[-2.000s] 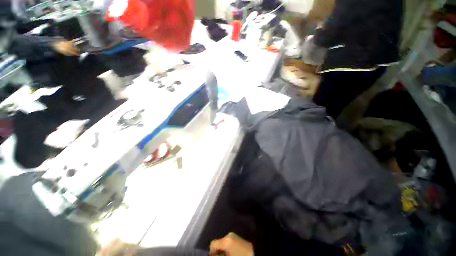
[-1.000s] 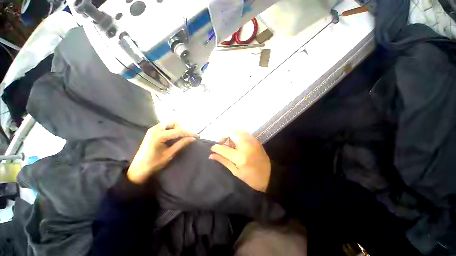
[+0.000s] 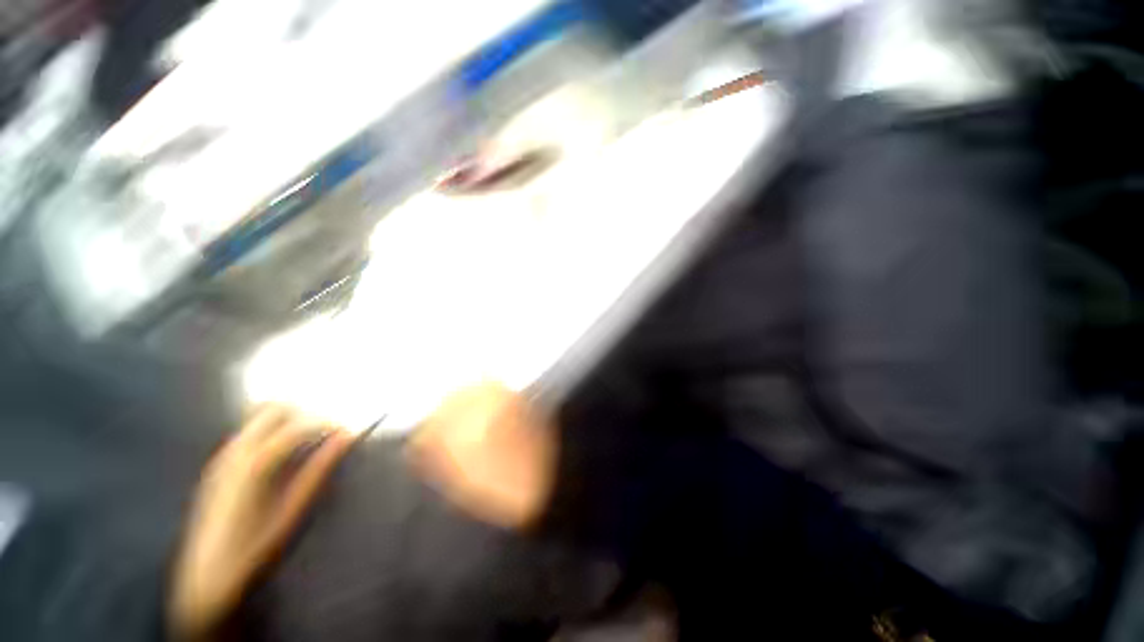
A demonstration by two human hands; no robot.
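Note:
The view is strongly blurred. A dark grey garment lies across the lap at the table's front edge. My left hand is at its left side, fingers on the garment's upper edge. My right hand is on the same edge further right, fingers curled at the cloth. Both hands hold the cloth near the lower left of the white table. The sewing machine's long white head with a blue stripe lies beyond. The needle area is too blurred to make out.
A blurred red thing, likely the snips, lies under the machine arm. A brown handle lies at the table's far right end. More dark grey garments hang at the right, with something white above them. Grey cloth lies at the left.
Against one second ago, the view has swung and blurred; the hands and machine show further left in the picture. Both hands are still at the garment's edge. More of the right-hand pile shows.

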